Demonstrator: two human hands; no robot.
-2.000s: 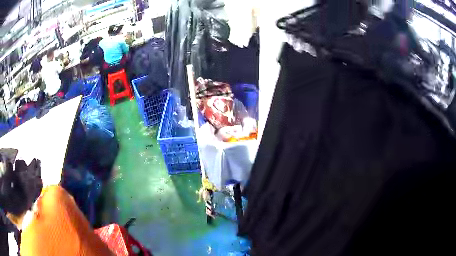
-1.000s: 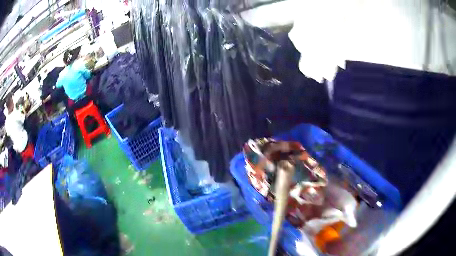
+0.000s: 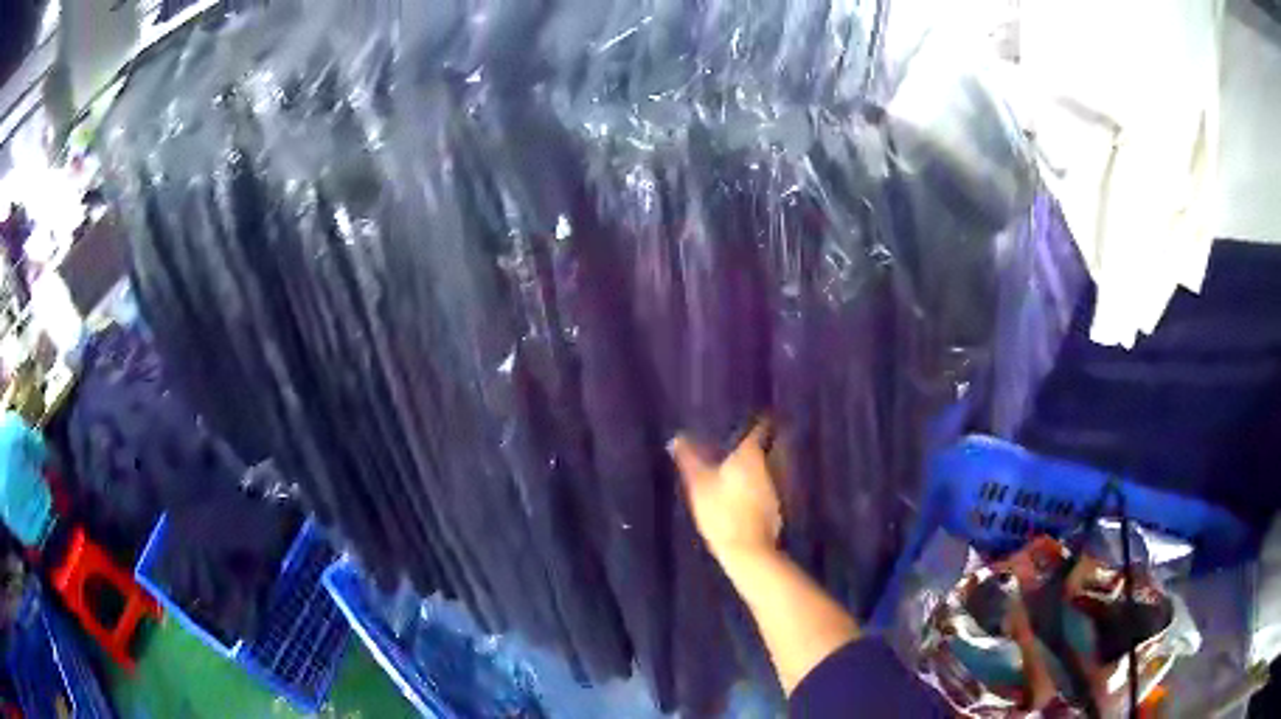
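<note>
A dense row of dark bagged garments [image 3: 562,365] hangs across the middle, under shiny, wrinkled clear film. My right hand [image 3: 731,492] is at the lower middle, against the front of the garments, with its arm coming from the bottom right. Its thumb and a finger are spread apart; the other fingertips are hidden among the dark folds, and no firm grip shows. My left hand is out of the picture.
A blue basket [image 3: 302,618] with dark cloth and a red stool [image 3: 106,597] stand at lower left. A blue tub [image 3: 1040,478] with patterned scraps is at lower right. White cloth [image 3: 1145,155] hangs upper right. A person's blue-clad part [image 3: 23,478] shows at the left edge.
The view has moved in close to the hanging bagged garments, which now fill the middle. My right hand has come into view against them. The dark cloth that filled the right side at first is gone.
</note>
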